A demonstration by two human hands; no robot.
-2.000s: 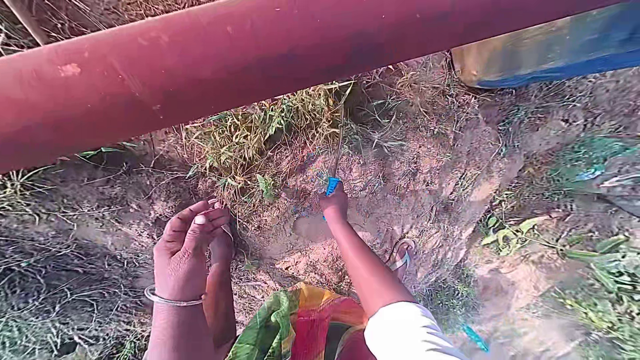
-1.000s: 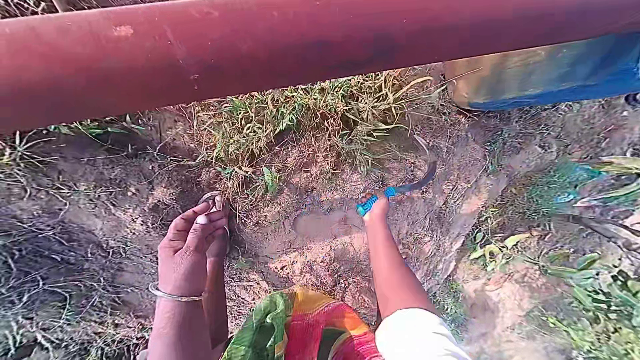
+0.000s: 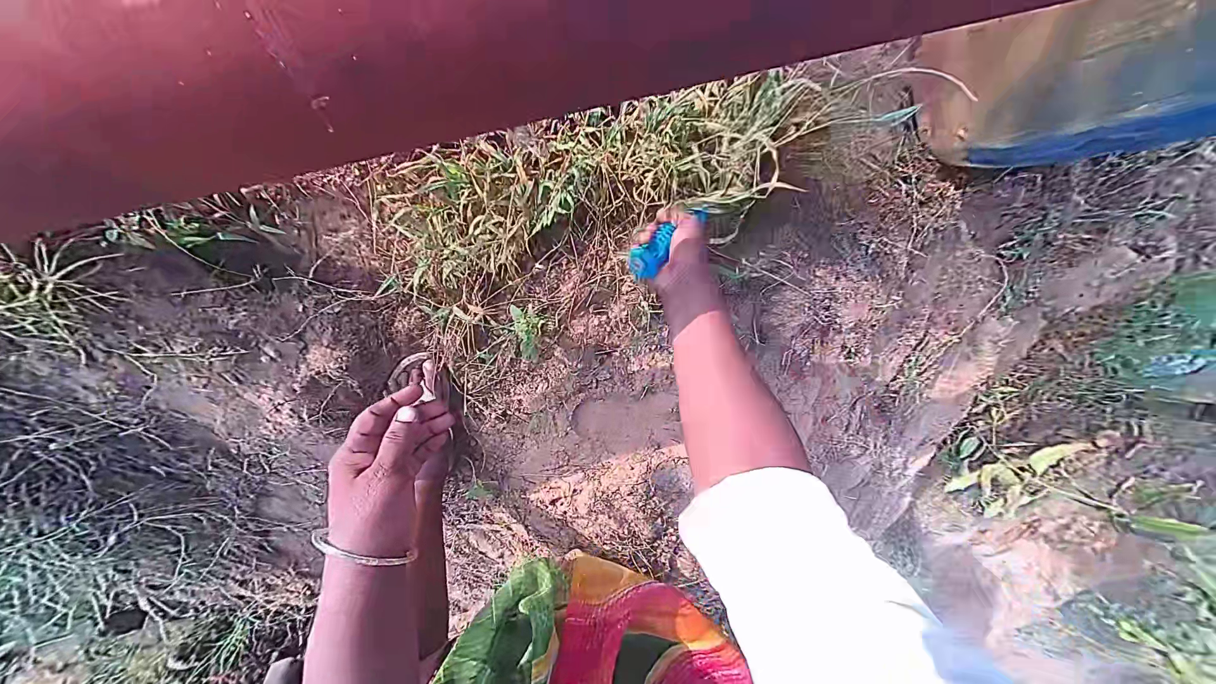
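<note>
My right hand (image 3: 679, 252) grips the blue handle (image 3: 653, 255) of a sickle, at the right part of a grass clump (image 3: 570, 190). The curved blade, seen a second ago, is hidden or blurred among the stems. My left hand (image 3: 394, 437), with a metal bangle (image 3: 364, 554) at the wrist, is raised at the lower left above a foot. Its fingers are curled with the tips close together, and whether something small is between them I cannot tell.
A thick red pipe or beam (image 3: 380, 85) crosses the top of the view. A yellowish and blue object (image 3: 1054, 95) lies at the upper right. Dry brush (image 3: 123, 513) covers the left, and leafy plants (image 3: 1035, 470) grow at the right. Colourful cloth (image 3: 608, 627) covers my lap.
The sickle in my right hand has moved from over bare soil up to the grass clump. My left hand keeps its pose. The view has shifted somewhat.
</note>
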